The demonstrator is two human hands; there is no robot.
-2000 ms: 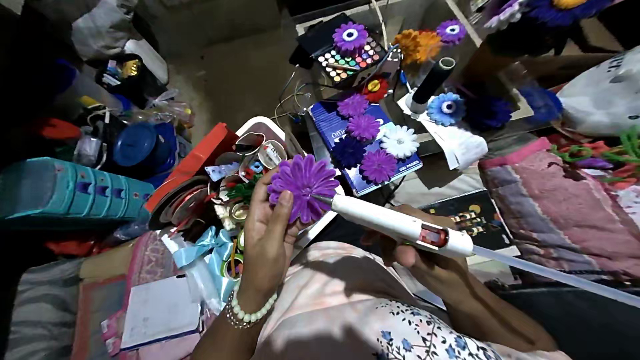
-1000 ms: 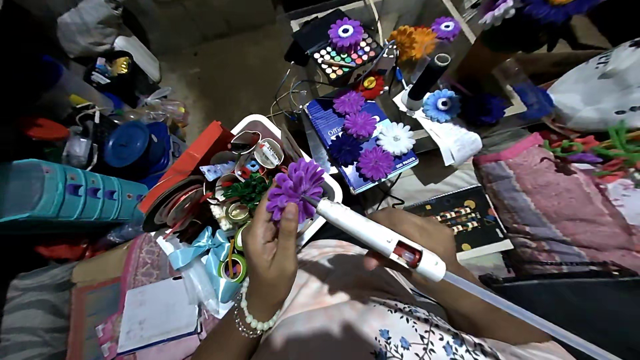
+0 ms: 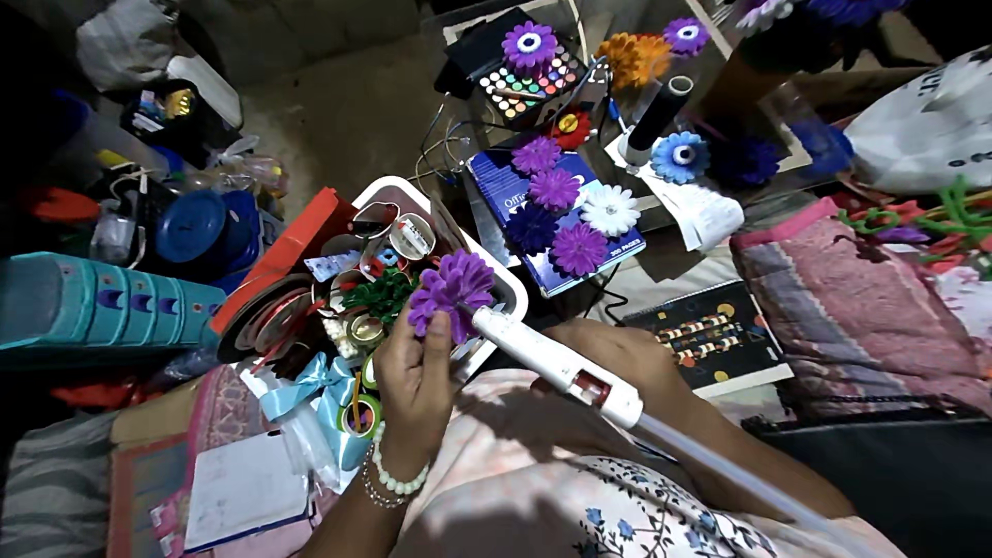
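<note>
My left hand [image 3: 422, 380] grips a purple fuzzy flower [image 3: 452, 294] between thumb and fingers, just above the lap. A white hot glue gun [image 3: 554, 364] is in my right hand [image 3: 616, 356], its nozzle tip at the flower's middle. A long clear glue stick [image 3: 744, 473] runs out of the gun's back end toward the lower right. Part of my right hand is hidden behind the gun. Purple flowers [image 3: 580, 249] and a white flower [image 3: 611, 210] lie on a blue box [image 3: 496, 174] beyond my hands.
A white basket [image 3: 515, 291] of ribbon spools and tape stands just beyond my left hand. Farther off are a makeup palette [image 3: 515, 97], a dark cylinder [image 3: 659, 116] and a blue flower [image 3: 680, 157]. Teal drawers [image 3: 108, 302] stand left; a black notebook [image 3: 713, 337] lies right.
The purple flower has been turned and tilted in my left hand; its face showed more fully two seconds ago. The glue gun has stayed close to the flower, now angled more steeply.
</note>
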